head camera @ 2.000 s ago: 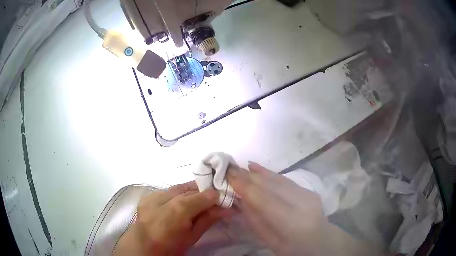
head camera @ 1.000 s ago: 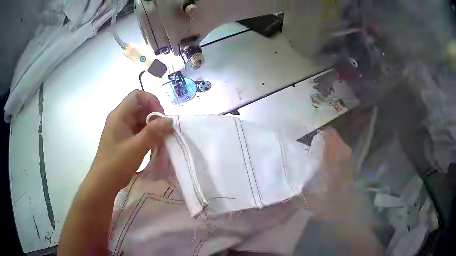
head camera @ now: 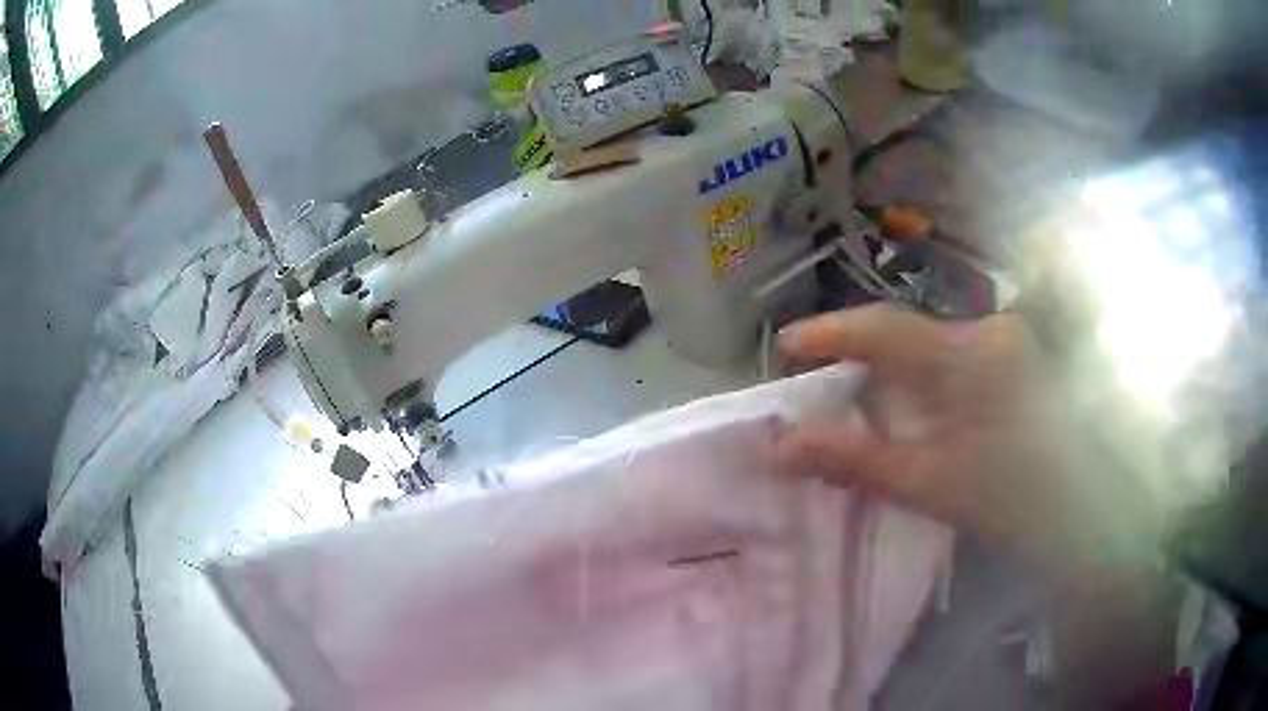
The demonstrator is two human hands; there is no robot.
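A white garment panel is held up in front of me and hides much of the table's front. It looks pinkish and slightly blurred, with a short dark stitched dash on it. My right hand grips its upper right edge between thumb and fingers. My left hand is not in view. Behind the cloth stands the white JUKI sewing machine. Its presser foot area is in lamp glare just beyond the cloth's top edge.
A control panel sits on top of the machine, with a green-yellow container behind it. White garments are piled at the left. A dark object lies under the machine arm. A barred window is at the upper left.
The view has tilted up, showing the whole machine. The cloth is raised and spread, its stitched band no longer visible. My left hand has gone out of view; my right hand has moved up.
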